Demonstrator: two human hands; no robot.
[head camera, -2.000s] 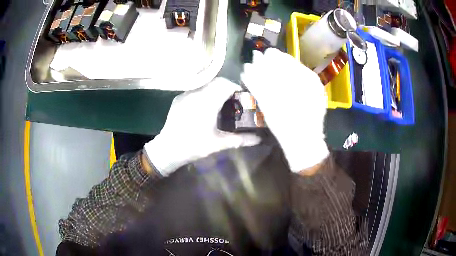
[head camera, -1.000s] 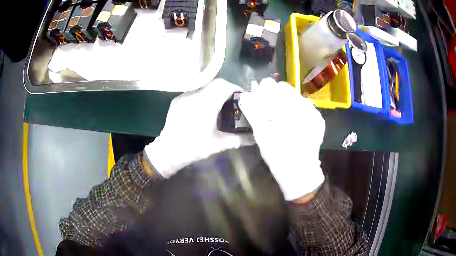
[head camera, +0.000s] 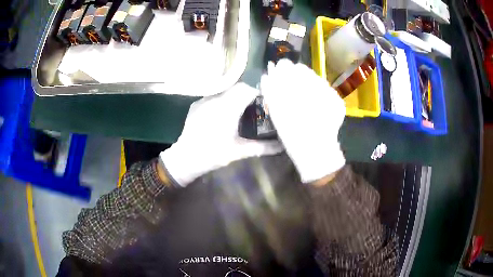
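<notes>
My left hand (head camera: 213, 135), in a white glove, grips a black coil block (head camera: 263, 121) from its left side near the bench's front edge. My right hand (head camera: 305, 116), also in a white glove, lies over the block's right side and covers much of it. A little copper colour shows on the block. Whether the right fingertips hold something is hidden. Another coil block (head camera: 285, 40) with pale squares and copper at one end stands on the green bench beyond my right hand.
A metal tray (head camera: 135, 88) with several coil blocks is at the upper left. A yellow bin (head camera: 361, 112) holds a bottle (head camera: 348, 46) and an amber tape roll (head camera: 357, 78). Two blue bins (head camera: 443, 108) are right of it. A small white scrap (head camera: 379, 151) lies near the bench edge.
A blue crate-like object has come into view at the left, beside the bench. My right hand moved down onto the block, then back up a little. My left hand keeps its grip.
</notes>
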